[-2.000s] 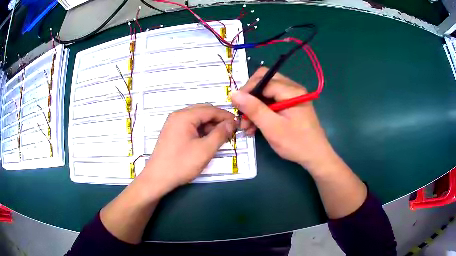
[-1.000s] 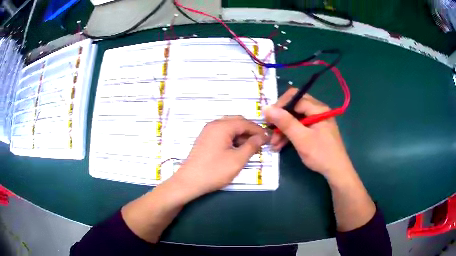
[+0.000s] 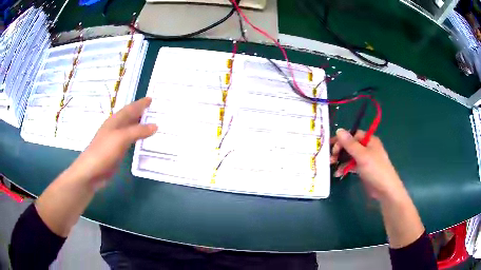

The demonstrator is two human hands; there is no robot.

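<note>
A white battery tray (image 3: pixel 182 55) lies flat on the dark green mat, with pouch cells in slots and yellow tape (image 3: pixel 221 113) at their wired ends. My left hand (image 3: pixel 118 137) is at the tray's left edge, thumb and fingers apart, holding nothing. My right hand (image 3: pixel 369 158) is just right of the tray. It holds the red test probe (image 3: pixel 371 133) and the black test probe (image 3: pixel 360 116) together, tips pointing down and left. Thin battery leads (image 3: pixel 319 142) lie along the tray's right side.
A second tray stack (image 3: pixel 95 58) stands at the left, with more stacked trays (image 3: pixel 23 63) beyond it. Probe cables (image 3: pixel 287 60) cross the main tray's upper right. The tester (image 3: pixel 253 3) is partly visible at the back. A red stool (image 3: pixel 453 245) shows at the lower right.
My left hand has let go of the lead connector and moved left to the tray's edge. My right hand has moved off the tray with both probes. The view has shifted.
</note>
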